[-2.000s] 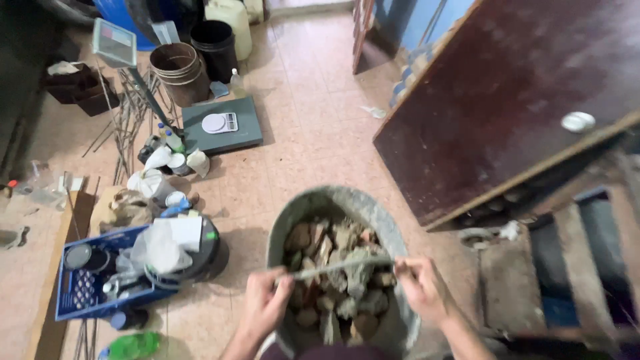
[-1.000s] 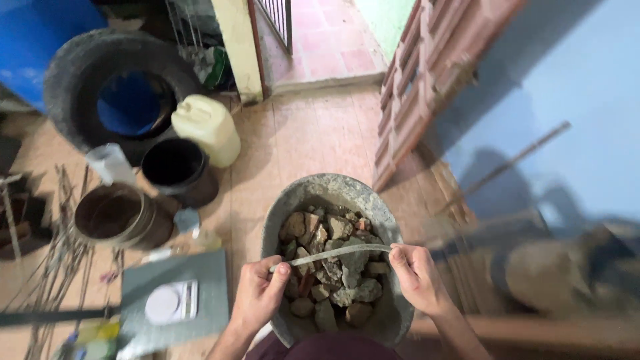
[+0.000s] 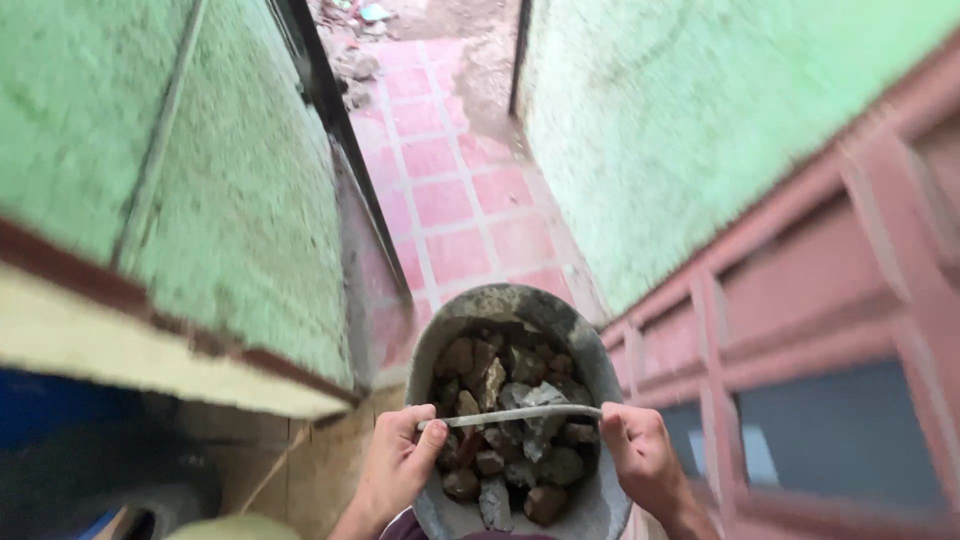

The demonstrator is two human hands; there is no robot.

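Note:
A grey bucket hangs close in front of me, holding broken stones and rubble. Its thin curved handle spans the opening from side to side. My left hand is closed around the handle's left end, thumb on top. At the right end, my right hand grips the same handle near the rim. The bucket's underside is out of sight.
Ahead lies a narrow passage of pink floor tiles between green walls. A reddish panelled door stands close on the right. Rubble lies at the passage's far left. A dark tyre is at lower left.
The view has moved from the cluttered room to the doorway and the pink-tiled passage. Both hands have kept hold of the handle, and the bucket of rubble has come along with them.

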